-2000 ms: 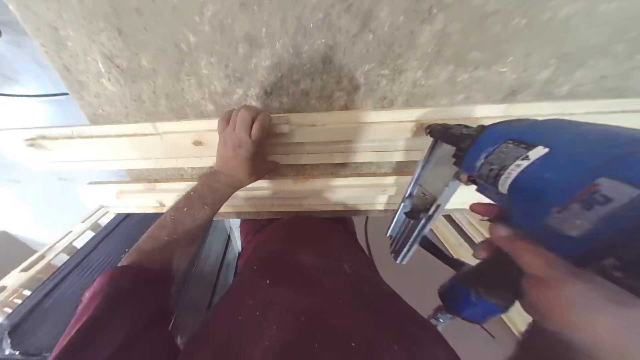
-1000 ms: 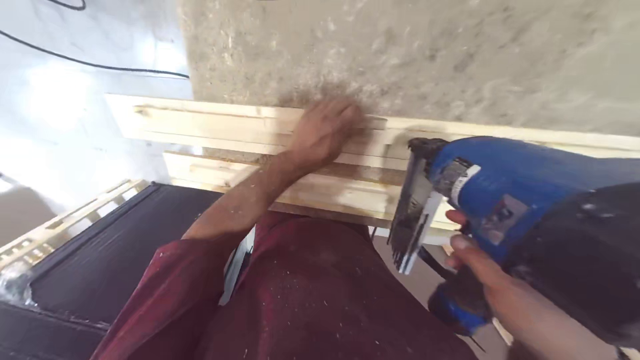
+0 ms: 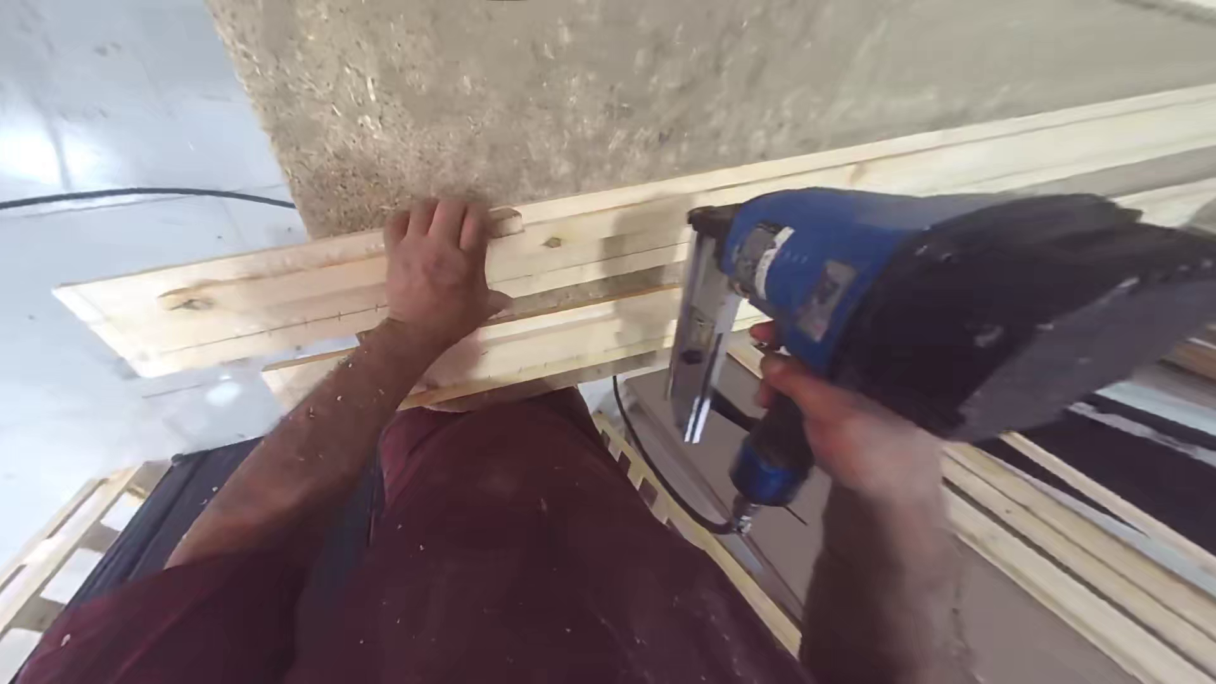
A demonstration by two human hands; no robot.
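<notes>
My left hand [image 3: 439, 271] lies over a long pale wooden board [image 3: 570, 242], its fingers curled over the far edge beside a small wood piece [image 3: 506, 222]. A second, narrower wooden board [image 3: 551, 347] runs nearer my body, partly under my wrist. My right hand [image 3: 836, 418] grips the handle of a blue and black pneumatic nail gun [image 3: 807, 256]. The gun's nose is over the far board, right of my left hand; whether it touches the wood cannot be told. Its metal magazine [image 3: 698, 332] points toward my body, and an air hose joins the handle's base.
The boards lie along the near edge of a chipboard worktop [image 3: 532, 104] dusted with wood bits. A black hose [image 3: 142, 193] crosses the pale floor at left. Slatted wood and a dark wrapped stack [image 3: 190, 513] stand lower left. Several long timber strips [image 3: 1045, 560] lie lower right.
The view has shifted. My left hand has moved left along the far board, toward its left end, since one second ago. The nail gun stays in my right hand.
</notes>
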